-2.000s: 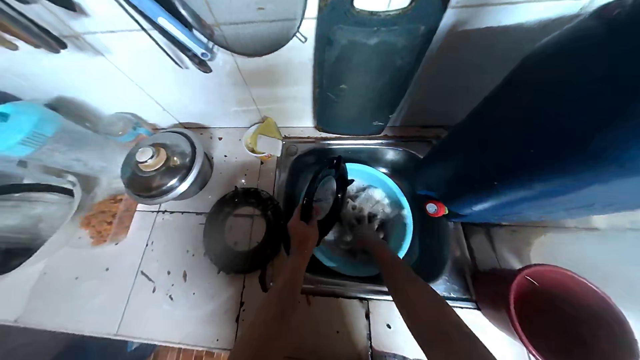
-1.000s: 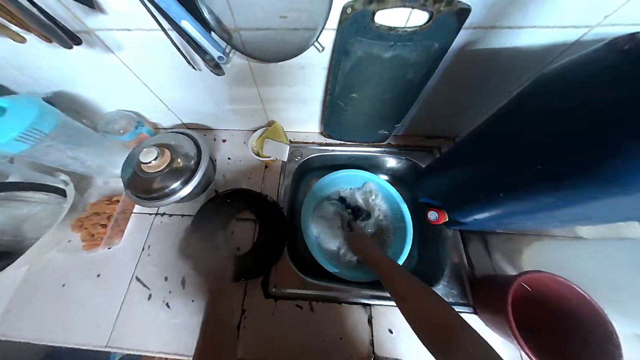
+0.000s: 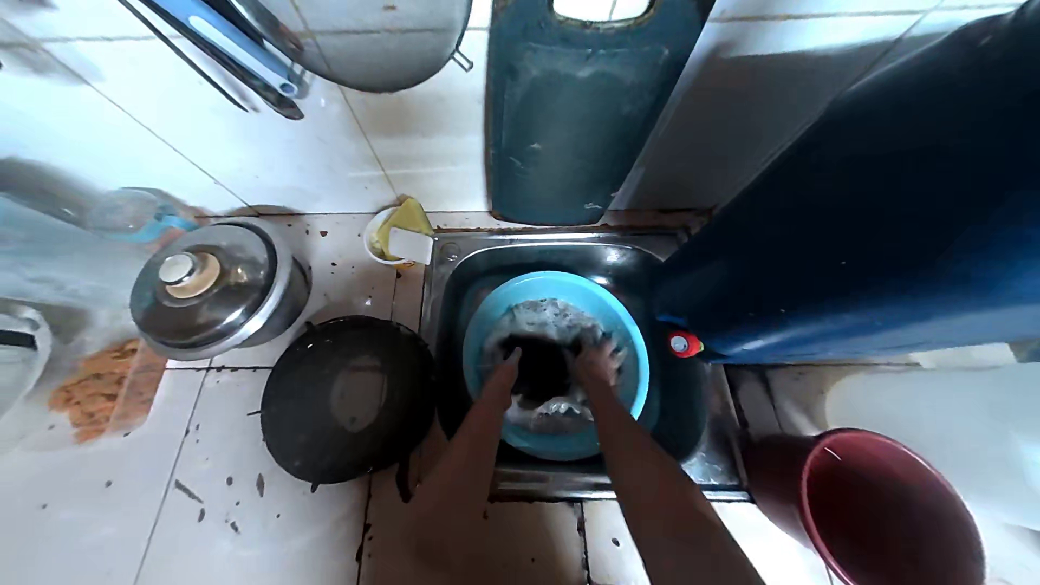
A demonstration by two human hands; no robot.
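A light blue plastic basin (image 3: 639, 357) holding sudsy water sits in the steel sink (image 3: 715, 455). Over and partly in the suds is a black object (image 3: 540, 370), blurred, its kind unclear. My left hand (image 3: 502, 375) grips its left side with the thumb uppermost. At its right side is my right hand (image 3: 597, 364), wet with suds; its fingertips are partly hidden, so its hold cannot be made out. A round black pan-like piece (image 3: 317, 406) with small tabs on its rim lies on the tiled counter left of the sink.
A lidded metal pot (image 3: 219, 284) and a small white cup (image 3: 378, 236) with a yellow-green piece stand left of the sink. A green cutting board (image 3: 581, 138) leans on the wall behind. A large blue barrel (image 3: 853, 244) and a red bucket (image 3: 894, 504) are at right.
My left hand has moved right, from the black round pieces on the counter to the basin. A black object now shows between both hands over the suds.
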